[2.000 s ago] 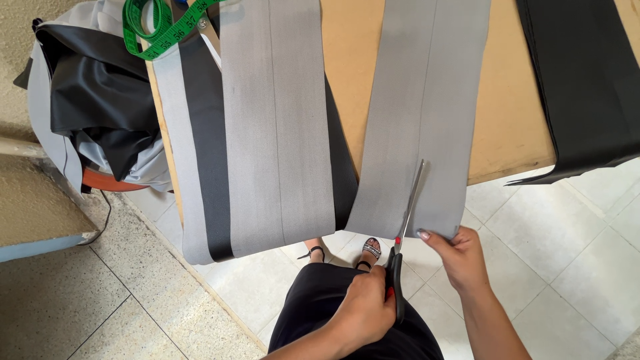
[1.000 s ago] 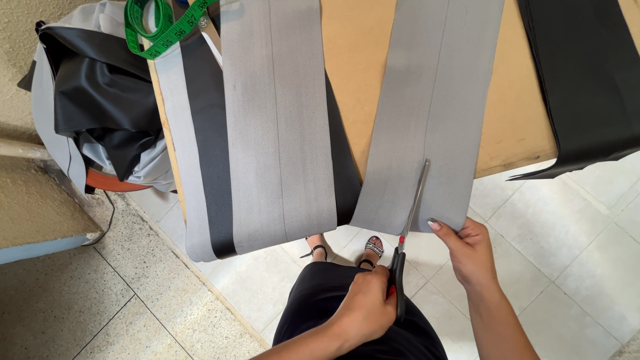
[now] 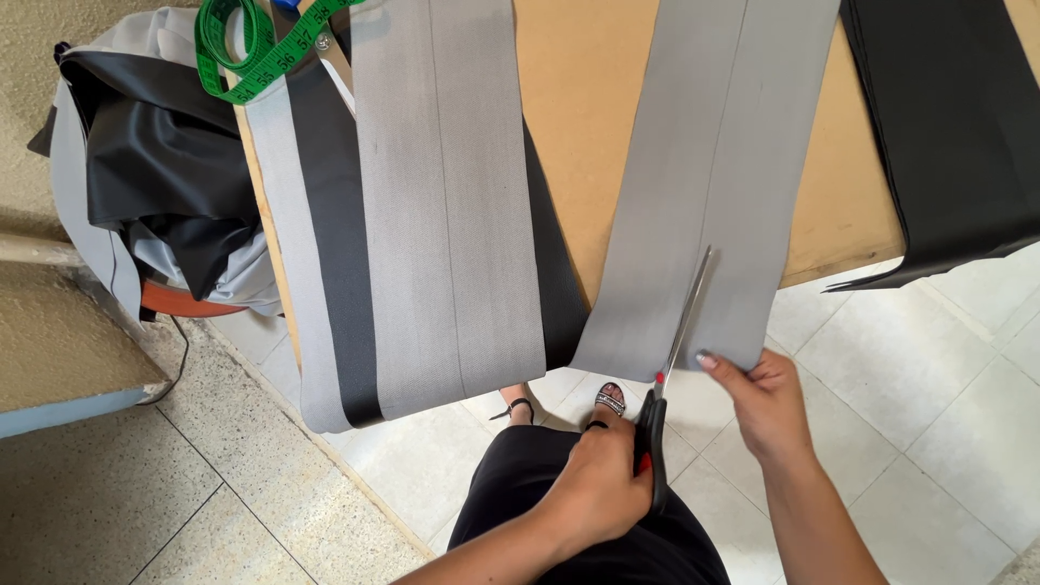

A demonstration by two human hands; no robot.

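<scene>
My left hand (image 3: 605,483) is shut on the black-and-red handles of a pair of scissors (image 3: 681,329). One blade lies over the lower end of a gray fabric strip (image 3: 731,154), close to the thin line along its middle; the other blade is not visible. My right hand (image 3: 768,402) pinches the strip's bottom right corner, thumb on top, fingers mostly behind. Left of this strip, another gray fabric strip (image 3: 451,203) with a similar line hangs over the table edge, above black material (image 3: 329,227) and lighter gray fabric.
A green tape measure (image 3: 276,65) lies at the tan tabletop's (image 3: 577,122) upper left, beside a partly covered metal tool (image 3: 337,73). Folded black material (image 3: 959,146) overhangs the right edge. Black and gray fabric (image 3: 162,154) is heaped at left. Sandaled feet (image 3: 609,398) show below.
</scene>
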